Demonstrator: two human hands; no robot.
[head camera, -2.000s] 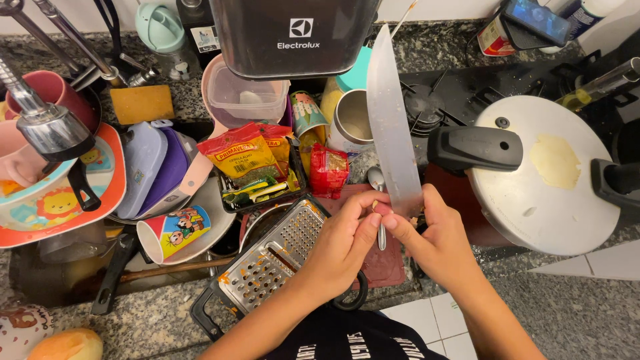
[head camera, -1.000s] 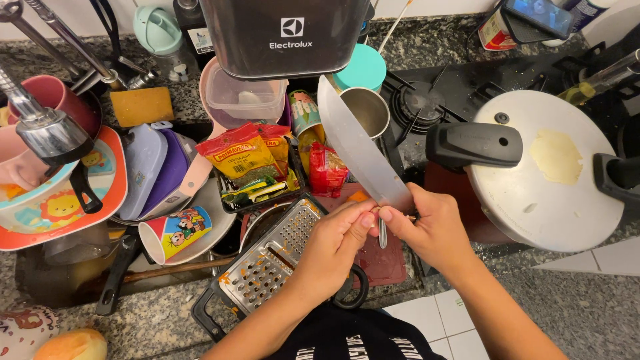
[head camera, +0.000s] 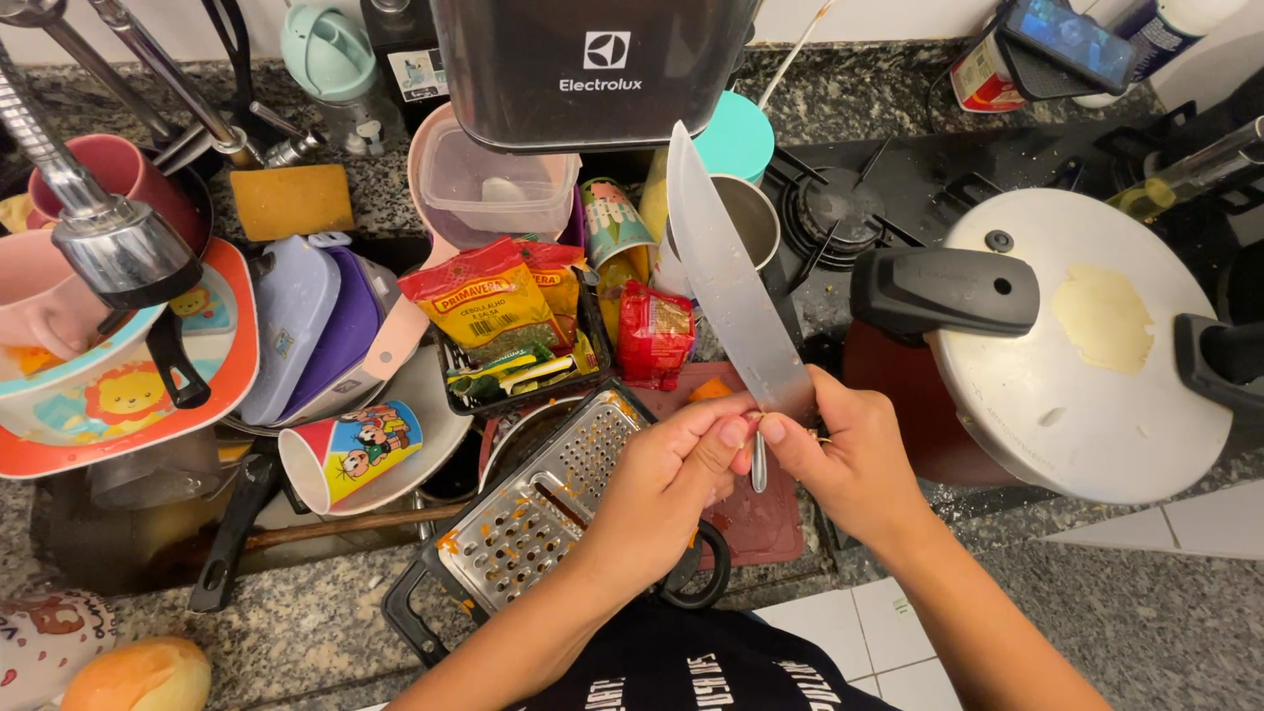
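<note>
My right hand (head camera: pixel 849 464) grips a large kitchen knife (head camera: pixel 736 286) near the base of its blade, which points up and away from me; the handle is hidden in the fingers. My left hand (head camera: pixel 681 474) meets it at the thumbs, its fingertips pinching a small pale piece (head camera: pixel 752 420), too small to name. The metal end of a utensil (head camera: pixel 758 466) shows just below the fingertips. Under the hands lies a reddish cutting board (head camera: pixel 765 518) with an orange piece (head camera: pixel 716 390) on it. A metal box grater (head camera: pixel 543 504) with orange shreds lies beside my left forearm.
Left, a sink holds stacked dishes, a cartoon-printed cup (head camera: pixel 380 444) and a black-handled pan (head camera: pixel 237 533). Seasoning packets (head camera: pixel 494 306) fill a black tray beyond the grater. A pressure cooker (head camera: pixel 1066 365) stands right, near a gas burner (head camera: pixel 839 207). A black Electrolux appliance (head camera: pixel 597 109) stands ahead.
The knife blade has swung from nearly upright to leaning left, and it is now a little more upright than one second ago. Both hands stay together near the same place.
</note>
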